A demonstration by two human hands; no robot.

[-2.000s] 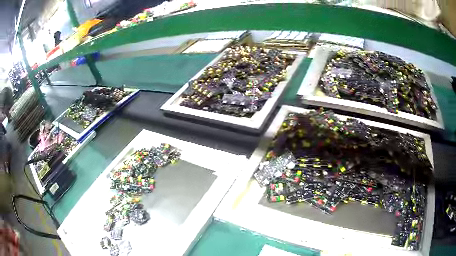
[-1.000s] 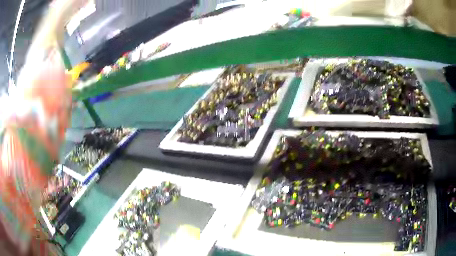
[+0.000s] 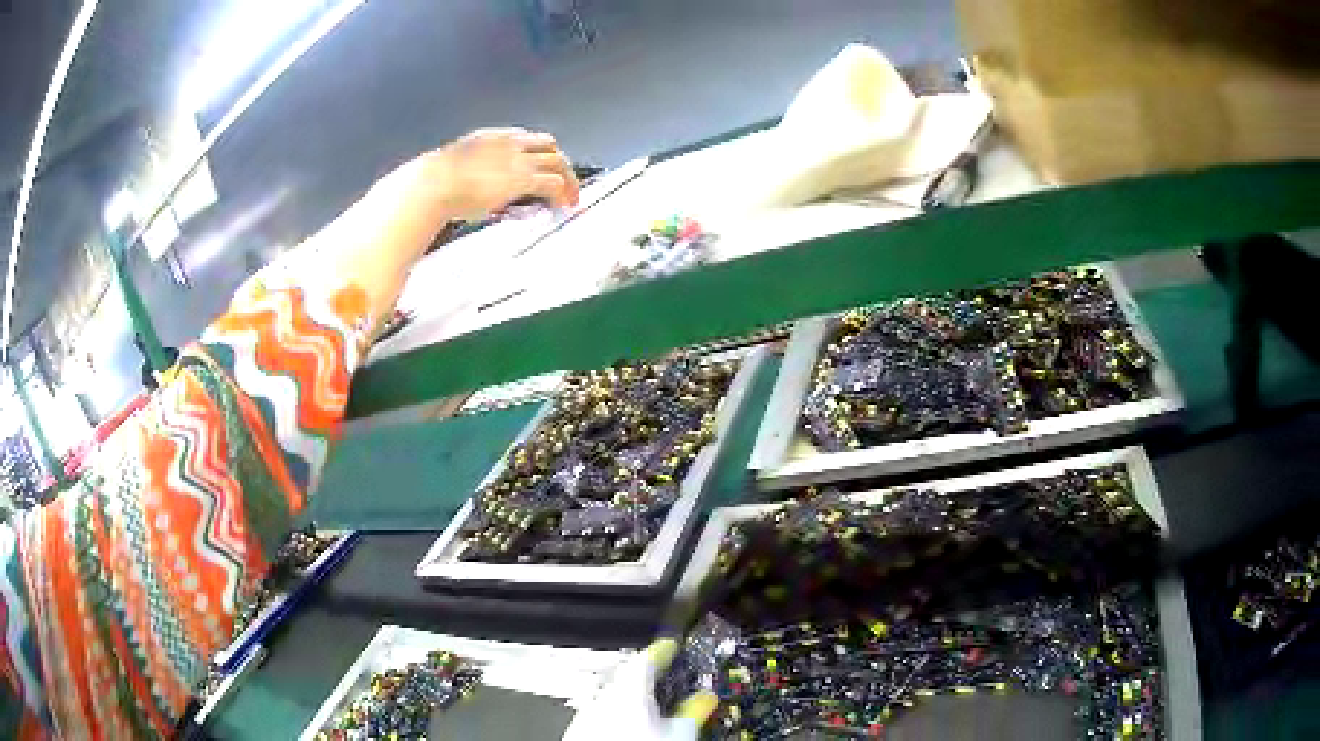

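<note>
The large centre tray (image 3: 1180,637), white-framed, is heaped with small dark circuit boards (image 3: 811,666) bearing red, green and yellow parts. A white-gloved hand with yellowish fingertips, which looks like my left hand (image 3: 644,702), is at its left front edge, blurred and cut off by the bottom of the picture. Two fingertips show apart over the tray's rim. Whether it holds anything is hidden. The front-left tray (image 3: 507,666) shows a small pile of boards and some grey bottom. My right hand is out of the picture.
Another person's bare hand (image 3: 507,171) and patterned sleeve (image 3: 188,492) reach from the left onto the white upper shelf. A green rail (image 3: 811,268) crosses the view. Full trays stand behind, at centre (image 3: 666,543) and right (image 3: 782,452). A cardboard box (image 3: 1144,109) stands on the shelf.
The view has tilted up, showing more of the shelf. The other person's arm has come in from the left and reached onto it. The gloved hand has appeared at the bottom.
</note>
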